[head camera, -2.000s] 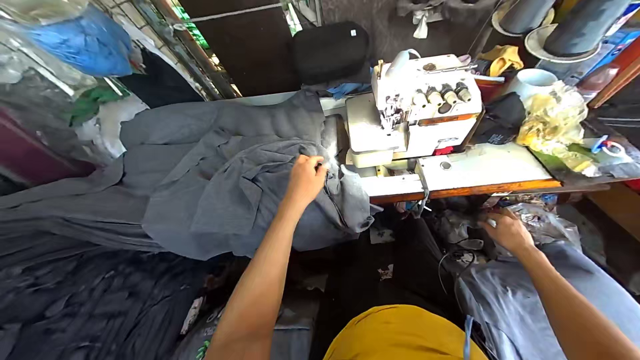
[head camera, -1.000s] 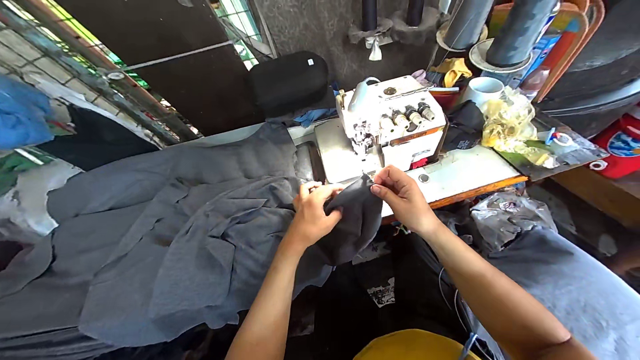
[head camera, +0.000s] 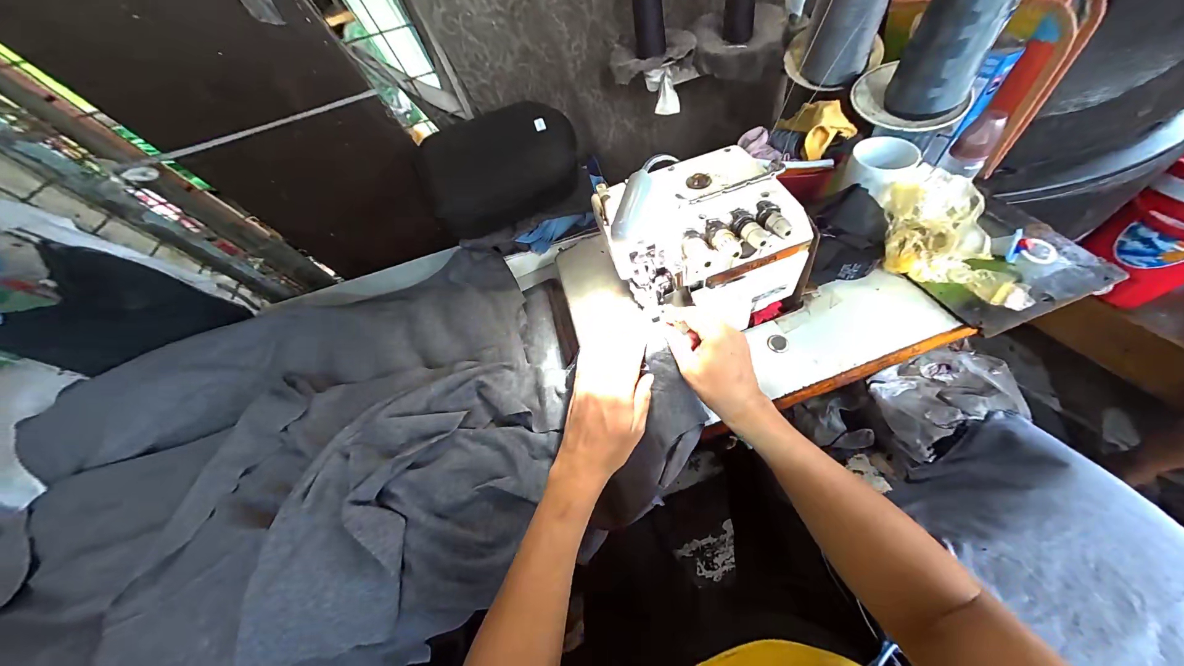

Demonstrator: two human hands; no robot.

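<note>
A white overlock sewing machine [head camera: 708,217] stands on the table, its lamp glaring over the needle area. Grey fabric [head camera: 657,425] runs from the front of the presser foot down over the table's edge. My left hand [head camera: 606,407] lies on this cloth at the left of the needle area, fingers reaching forward and washed out by the light. Just in front of the needle, my right hand [head camera: 717,361] pinches the cloth's edge between thumb and fingers. A large heap of grey fabric [head camera: 370,444] spreads over the left side.
Large thread cones [head camera: 939,55] stand behind a white mug [head camera: 883,165]. A yellowish plastic bag [head camera: 934,222] lies at the right end of the table, whose wooden front edge [head camera: 874,365] runs below the machine. More grey cloth [head camera: 1045,527] is at the lower right.
My right hand has come up from the cloth at the lower right to the machine. Both hands have carried the fabric's edge forward to the needle area. The view has shifted.
</note>
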